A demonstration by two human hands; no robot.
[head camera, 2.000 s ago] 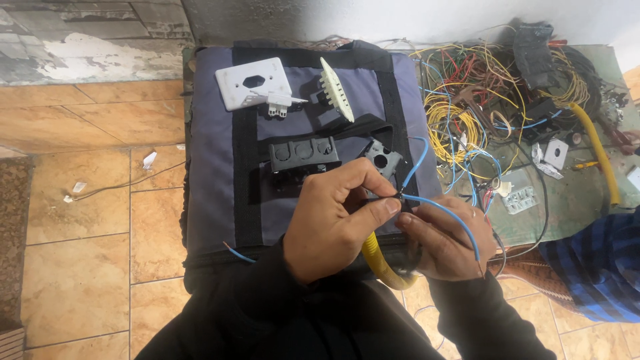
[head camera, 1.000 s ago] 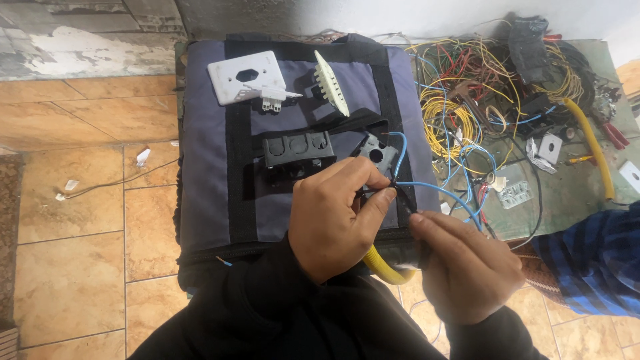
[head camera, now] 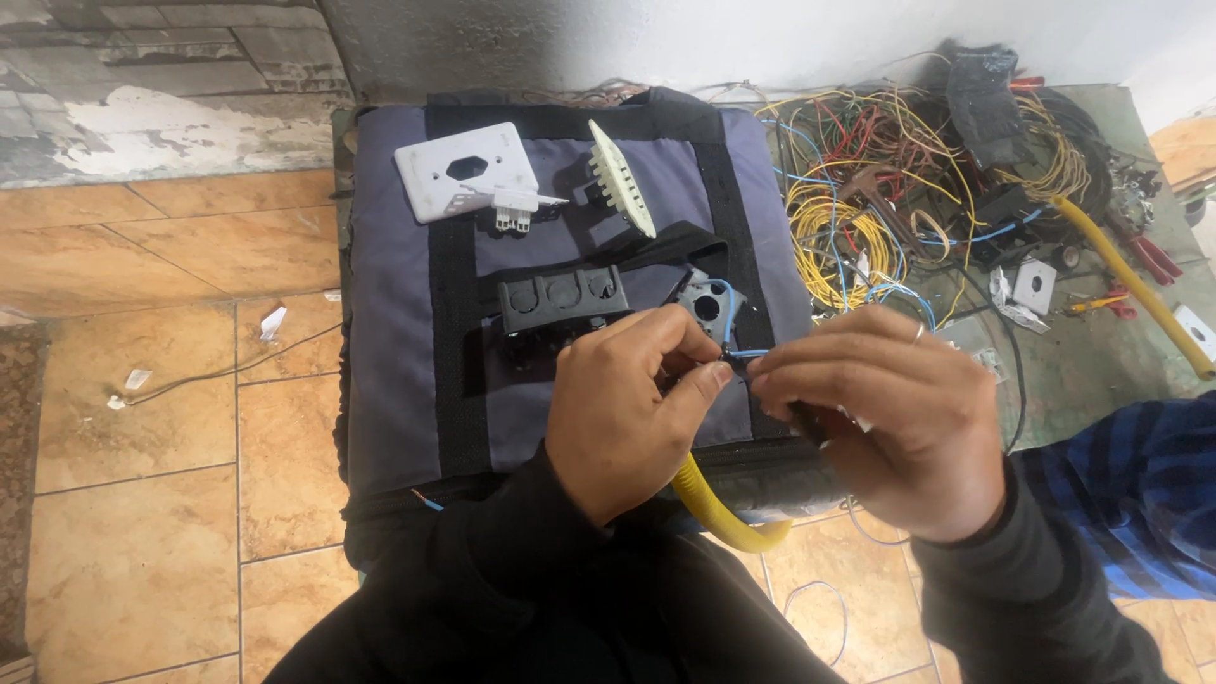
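Note:
My left hand [head camera: 636,399] pinches a small dark part where a blue wire [head camera: 730,309] meets it, above the grey fabric bag. My right hand [head camera: 883,408] is close beside it, fingers curled round a dark object [head camera: 812,423], mostly hidden, and near the wire. A yellow corrugated conduit [head camera: 717,508] curves out below my left hand. Behind the hands lies a dark plate with a round hole [head camera: 705,306]. To its left is a black plastic electrical box [head camera: 562,296]. A white socket faceplate [head camera: 465,171], a small white connector module [head camera: 513,209] and a pale toothed plastic plate [head camera: 622,180] rest farther back.
The grey bag [head camera: 389,380] fills the middle of a green table [head camera: 1054,418]. At right are tangled wires [head camera: 845,247], a yellow tube [head camera: 1135,290], red-handled pliers [head camera: 1154,256] and a white plate [head camera: 1034,287]. A person's blue checked sleeve [head camera: 1140,503] is at lower right.
Two seconds ago both hands held the wires together; one second ago my right hand held a thin dark tool at the joint. Now its fingers are up close to my left hand.

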